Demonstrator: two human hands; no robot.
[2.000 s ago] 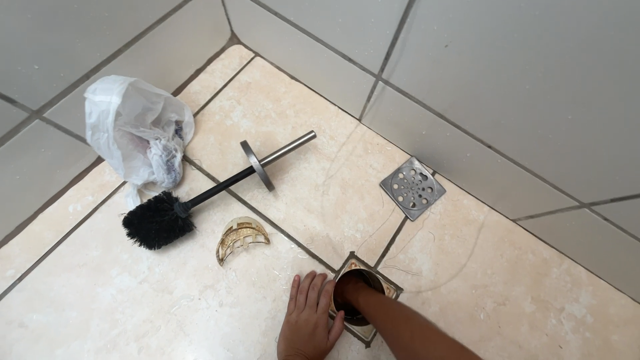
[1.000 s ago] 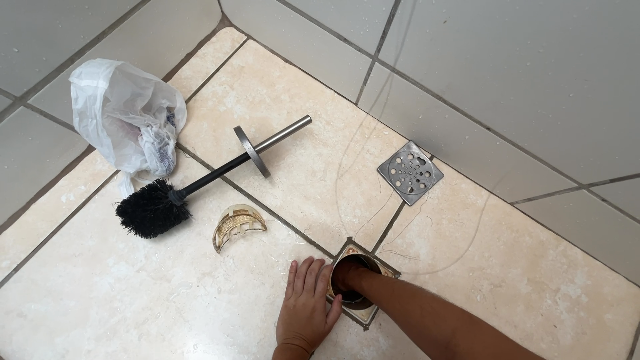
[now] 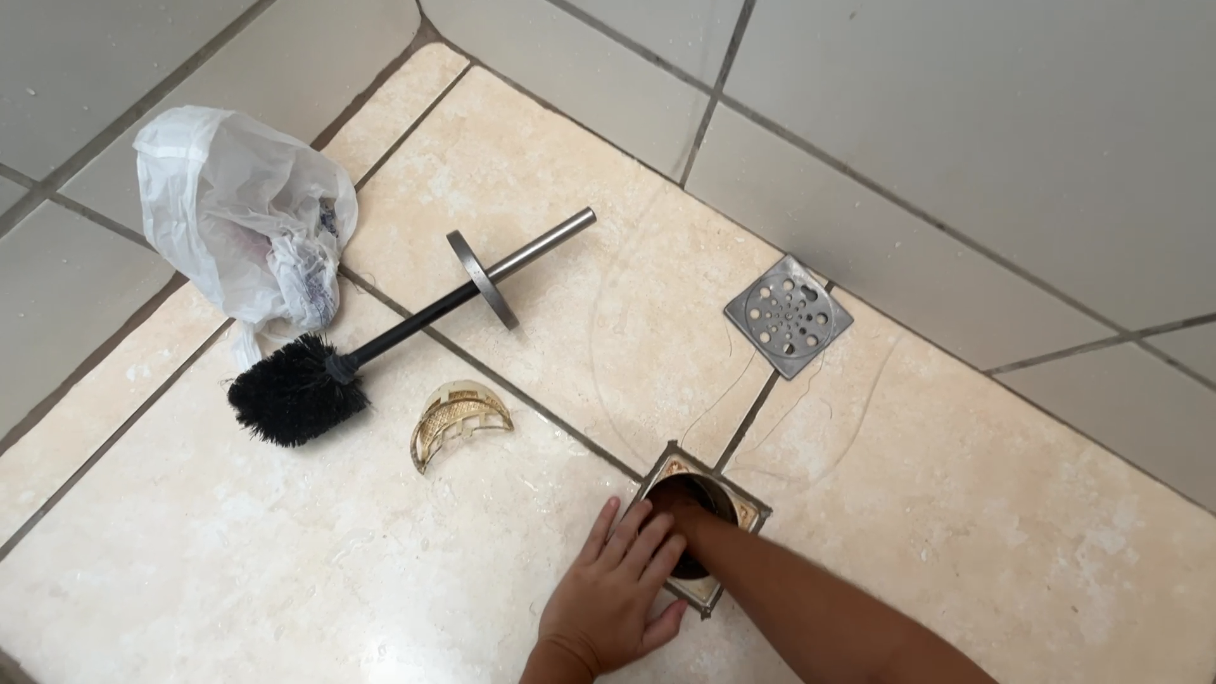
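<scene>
My right hand (image 3: 680, 513) reaches down into the round opening of a square floor drain (image 3: 750, 518); its fingers are hidden inside, so whether they hold anything cannot be told. Flat beside the drain lies my left hand (image 3: 613, 579), palm down with fingers apart, fingertips at the frame's left edge and nothing in its grasp. A perforated metal drain cover (image 3: 788, 316) rests on the tiles near the wall. Left of the drain sits a yellowed, crescent-shaped plastic piece (image 3: 461, 418) with slots.
A black-bristled toilet brush (image 3: 296, 389) with a metal handle and disc lies on the beige floor tiles (image 3: 228, 551). Behind its head, a white plastic bag (image 3: 237, 199) with contents leans by the left wall. Loose hairs lie near the drain. Grey tiled walls (image 3: 950, 123) meet at the back corner.
My left hand's fingertips have come over the drain's left edge, closer to my right wrist. My right hand stays in the drain.
</scene>
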